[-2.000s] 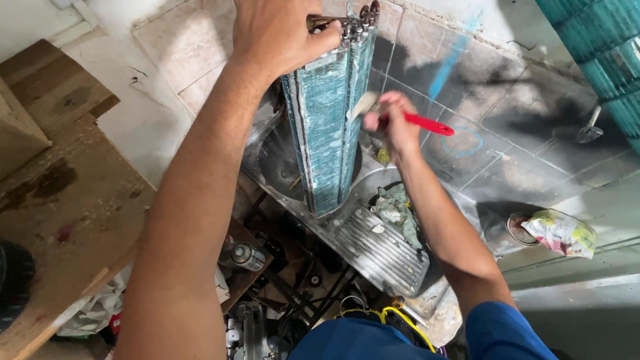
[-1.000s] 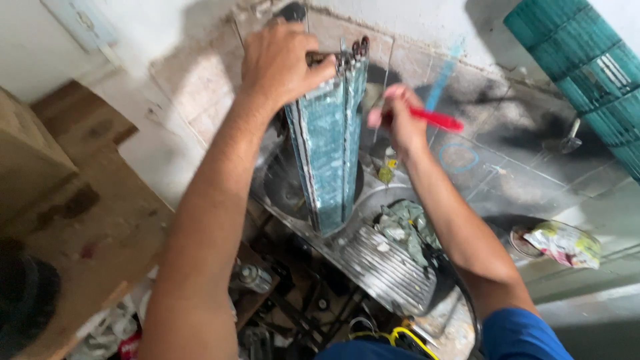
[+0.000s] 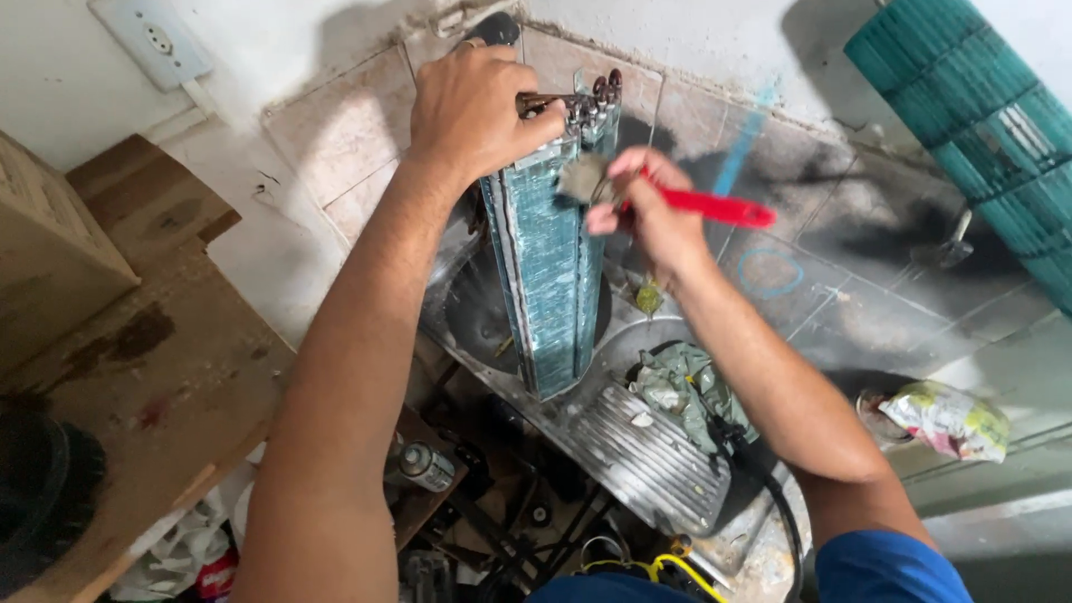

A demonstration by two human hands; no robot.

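A finned heat-exchanger coil (image 3: 548,276), teal with whitish streaks, stands upright, its lower end at the stainless steel sink (image 3: 578,419). My left hand (image 3: 477,113) grips its top end beside the bent copper tubes (image 3: 599,96). In my right hand (image 3: 653,205) is a paintbrush with a red handle (image 3: 720,208); its pale bristles are against or just beside the upper part of the fins, and blur hides the exact contact. Grey-green cloth or gloves (image 3: 691,389) lie crumpled at the ribbed drainboard, right of the coil.
A teal cylindrical blower wheel (image 3: 988,126) is at the upper right. A can with a crumpled packet (image 3: 946,419) stands right of my right forearm. Left are a wooden surface (image 3: 201,368) and a cardboard box (image 3: 50,251). A spray can (image 3: 427,465) and clutter lie below the sink.
My right hand has moved the brush about near the upper fins; its bristles were at the coil's right edge two seconds ago. My left hand has kept its hold on the top.
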